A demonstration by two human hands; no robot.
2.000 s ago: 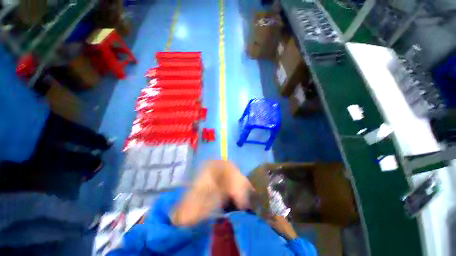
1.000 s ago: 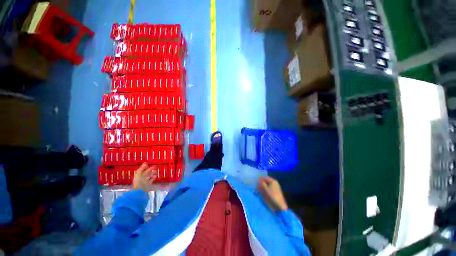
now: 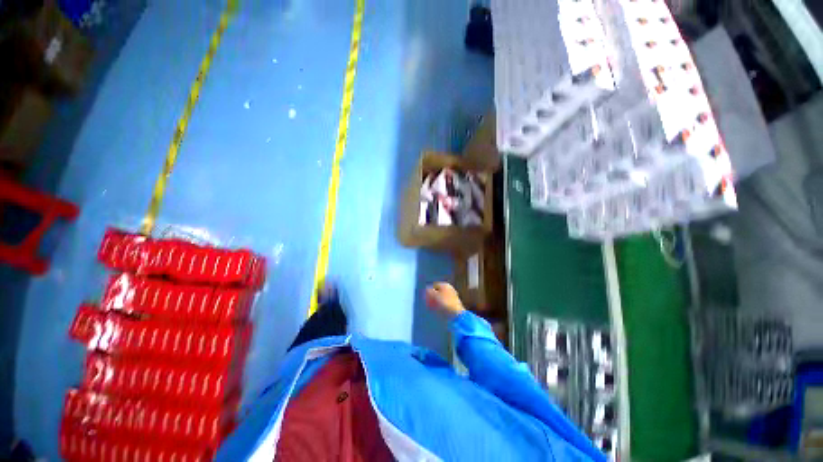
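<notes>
My right hand (image 3: 443, 298) hangs low beside my blue jacket, over the floor by the bench; it is small in view and I see nothing held in it, but its fingers are too blurred to read. My left hand is not in view. Nearest on my left are rows of red boxes (image 3: 171, 338) in clear wrap, lying on the blue floor. On my right, a clear tray of phones (image 3: 577, 361) lies on the green bench mat (image 3: 550, 271).
Tall stacks of white boxes (image 3: 623, 153) stand on the bench ahead right. An open carton with small packets (image 3: 451, 198) is on the floor beside the bench. A red stool (image 3: 32, 221) is at the far left. Yellow lines (image 3: 338, 153) run along the floor.
I have moved forward along the aisle. The red boxes are now lower left, the blue stool is out of view, and the white box stacks have appeared. My left hand has left view.
</notes>
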